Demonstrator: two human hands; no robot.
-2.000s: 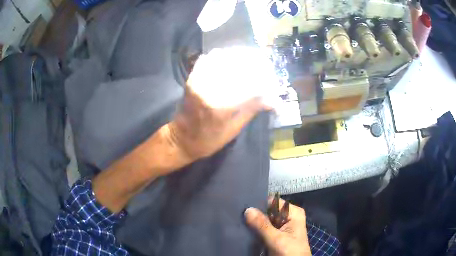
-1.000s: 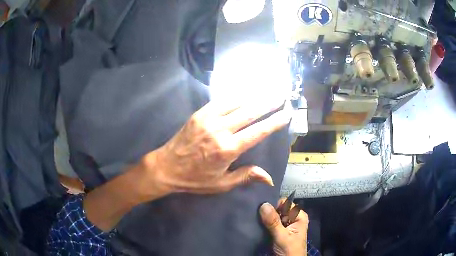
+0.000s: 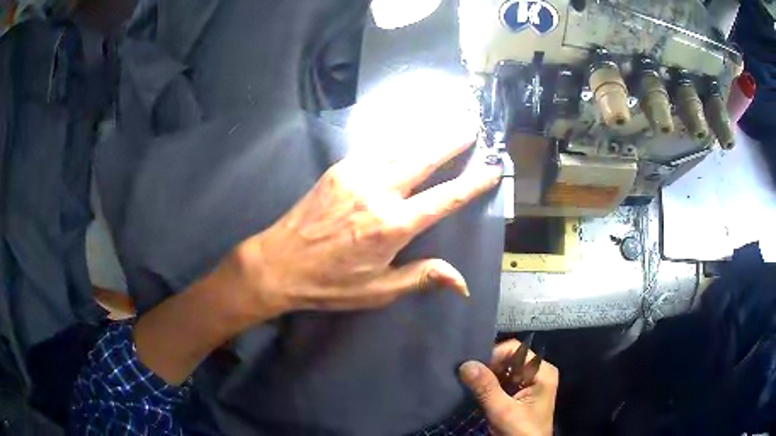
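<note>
A dark-grey cloth panel [image 3: 408, 341] lies over the table's left part and hangs towards me, its right edge beside the overlock machine's needle area [image 3: 493, 153]. My left hand [image 3: 340, 238] lies flat on the cloth, fingers spread, fingertips at the needle area and partly washed out by lamp glare. My right hand [image 3: 515, 396] is at the cloth's lower right edge, thumb on top of the cloth. It also holds dark thread snips [image 3: 525, 364] in the palm, blades pointing up. The presser foot is hard to make out beside the glare.
The machine head has a blue-and-white badge [image 3: 528, 15] and beige tension knobs [image 3: 610, 98]. A yellow-framed opening [image 3: 565, 247] is in the table edge. A white sheet [image 3: 723, 204] and a navy heap [image 3: 723, 341] are at right. Grey cloth pieces [image 3: 42, 187] lie at left.
My left hand went from gripping near the glare to lying flat with spread fingers. My right hand has moved right with the snips and the cloth's lower edge. The view has shifted slightly.
</note>
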